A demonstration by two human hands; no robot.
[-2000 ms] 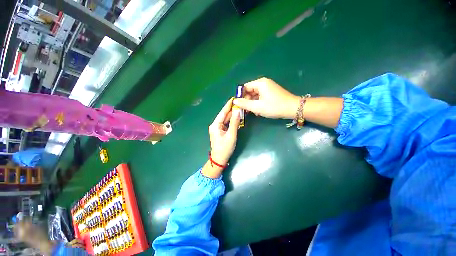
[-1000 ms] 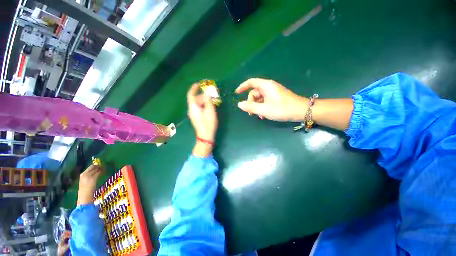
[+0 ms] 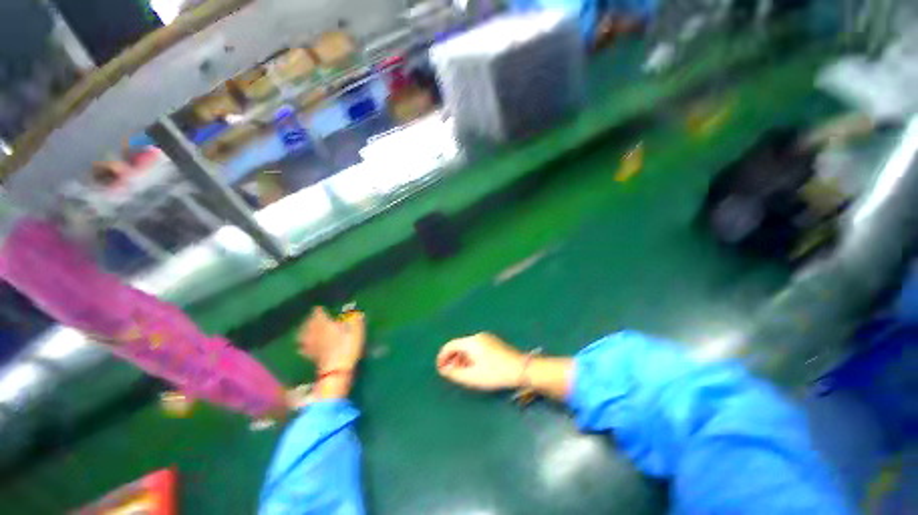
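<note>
The picture is blurred. My left hand [image 3: 333, 344] is at the green belt's near edge, left of centre. A small yellow unit [image 3: 349, 316] shows at its fingertips; its details are smeared. My right hand [image 3: 483, 363] is over the dark green bench top [image 3: 423, 443], to the right of my left hand and apart from it. Its fingers are curled in towards the thumb, and I see nothing in it.
A pink-wrapped post [image 3: 141, 337] stands at left. A red-orange tray [image 3: 156, 495] is cut off at lower left. On the belt are a black object [image 3: 438, 233] and a yellow unit [image 3: 629, 163]. A boxy black device [image 3: 767, 196] is at right.
The view has swung to the right, bringing the black device into sight. My left hand has moved away from my right hand with the yellow unit. My right hand's fingers have curled in.
</note>
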